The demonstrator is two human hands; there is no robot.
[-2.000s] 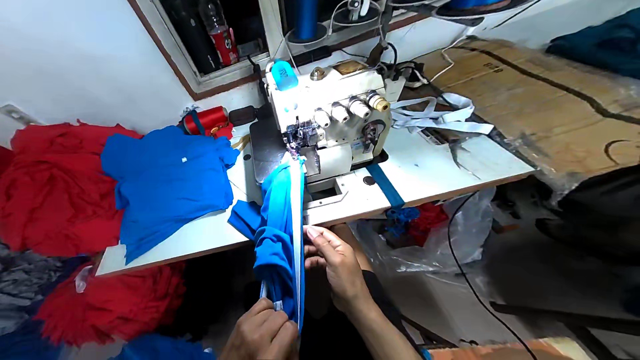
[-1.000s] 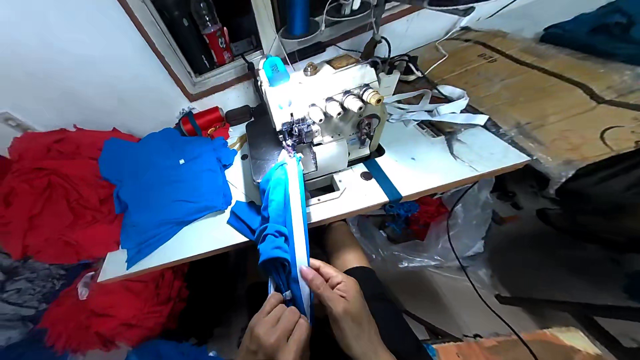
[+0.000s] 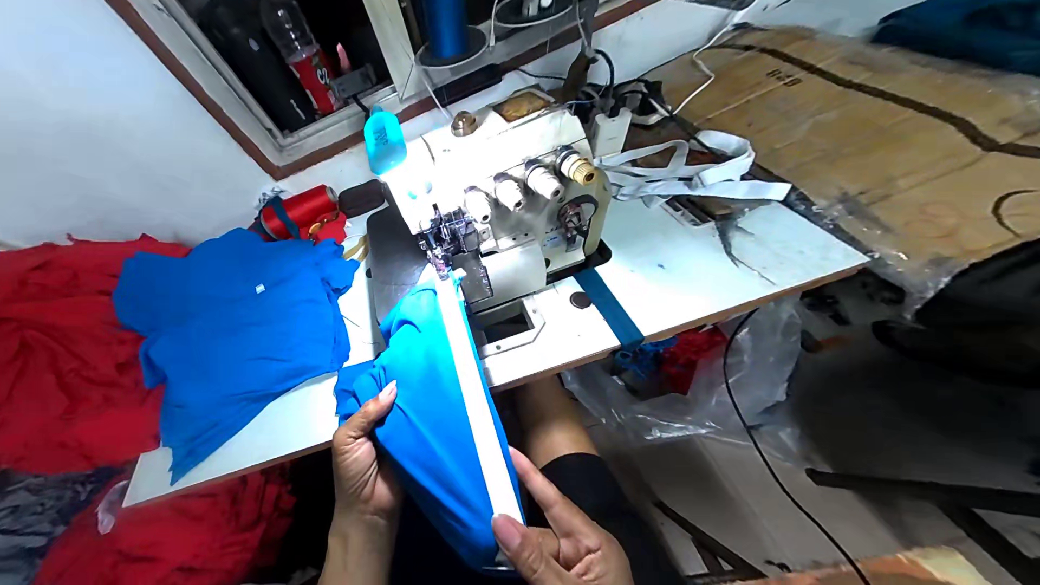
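A white overlock sewing machine (image 3: 504, 195) stands on a white table. Blue fabric (image 3: 431, 398) runs from its presser foot down over the table's front edge, with a white elastic band (image 3: 475, 390) lying along its right edge. My left hand (image 3: 366, 455) grips the fabric's left side, thumb on top. At the lower end of the band, my right hand (image 3: 561, 528) pinches band and fabric between thumb and fingers. The band's upper end goes under the presser foot area, where the needle is too small to make out.
Blue cloth pieces (image 3: 244, 325) lie on the table's left part, beside red fabric (image 3: 73, 349). A red thread cone (image 3: 299, 213) is behind them. White elastic (image 3: 699, 175) is heaped right of the machine. A plastic bag (image 3: 764, 374) and a black cable (image 3: 751, 431) hang below the table's edge.
My left hand has moved up and left from the bunched cloth's lower end to its left side. The blue fabric, bunched before, is now spread wider. My right hand still holds the band.
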